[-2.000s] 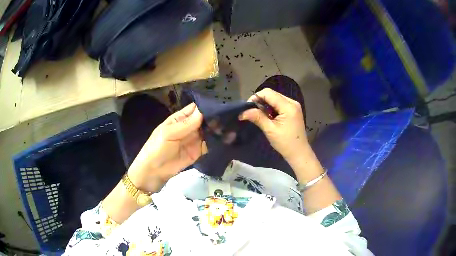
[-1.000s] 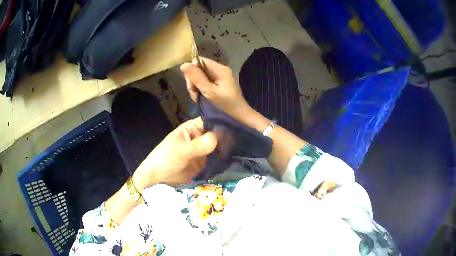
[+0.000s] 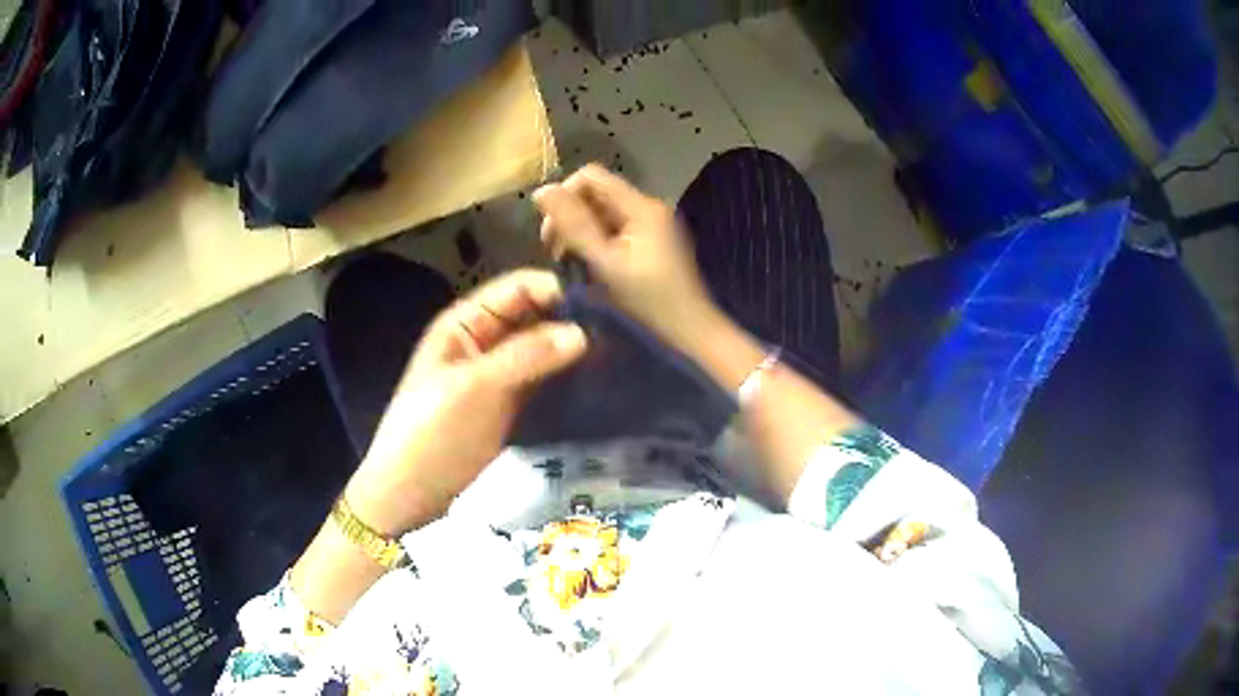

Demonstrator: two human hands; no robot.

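A black fabric piece point(image 3: 618, 388) hangs over the lap, its upper edge between my hands. My left hand point(image 3: 469, 374) pinches this edge between thumb and fingers. My right hand point(image 3: 625, 252) is just above and to the right, blurred, fingers curled closed. The thread snips seen in it earlier are hidden by the fingers now. The right wrist and forearm pass over the piece's right side.
Black pieces point(image 3: 367, 116), one with a pale logo, lie on tan cardboard point(image 3: 469, 157) at upper left. A blue crate point(image 3: 102, 510) is at lower left. Blue bins point(image 3: 951, 123) and a blue sheet point(image 3: 1012, 320) are at right. Dark scraps dot the tiled floor.
From two seconds ago, my right hand has moved left and up, towards the cardboard corner, and turned. The stretched piece now hangs lower. Since one second ago, my left hand has risen slightly.
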